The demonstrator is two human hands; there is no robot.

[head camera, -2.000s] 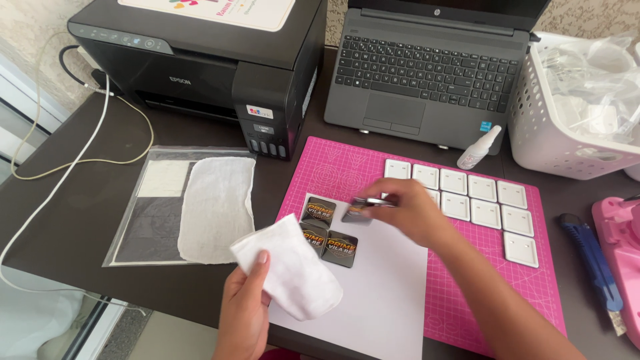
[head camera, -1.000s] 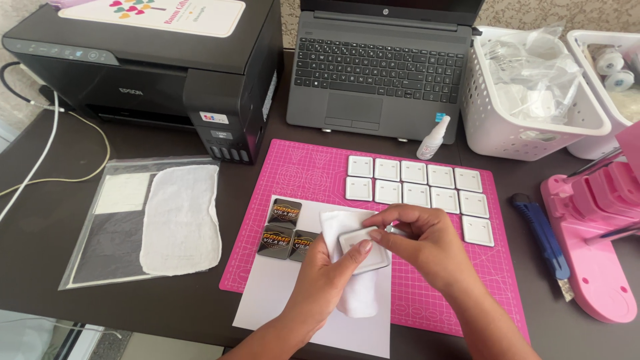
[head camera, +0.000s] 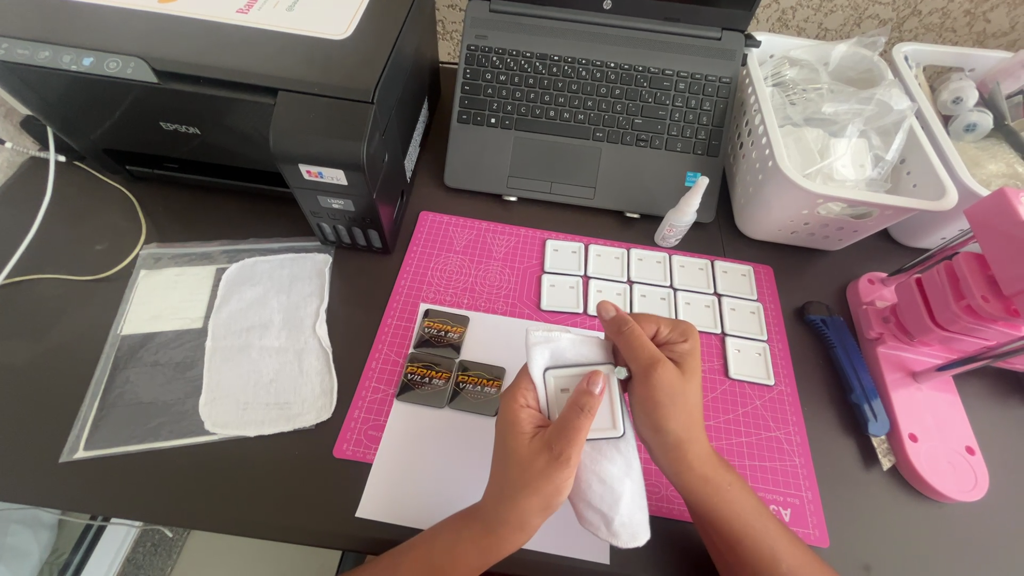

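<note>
My left hand [head camera: 540,440] holds a white cloth [head camera: 612,488] with a square plastic badge [head camera: 600,412] on it, white back up, thumb pressed on the back. At the badge's upper right corner, my right hand [head camera: 660,376] pinches a small pale piece [head camera: 622,373], too small to name. Three dark square badges with printed fronts [head camera: 440,333] lie face up on a white paper sheet [head camera: 432,472], left of my hands. Several white badge backs [head camera: 649,266] sit in rows on the pink cutting mat [head camera: 512,232], beyond my right hand.
A white dropper bottle [head camera: 682,214] stands by the laptop [head camera: 592,104]. At right are a blue utility knife [head camera: 848,372], blade out, a pink machine [head camera: 920,400] and white baskets [head camera: 800,200]. The Epson printer [head camera: 184,136], a plastic sleeve [head camera: 144,384] and another cloth [head camera: 268,344] are at left.
Two seconds ago my right hand held a dark badge over the paper, apart from the cloth. Now a badge lies back up on the cloth in my left hand, and both hands are together at it.
</note>
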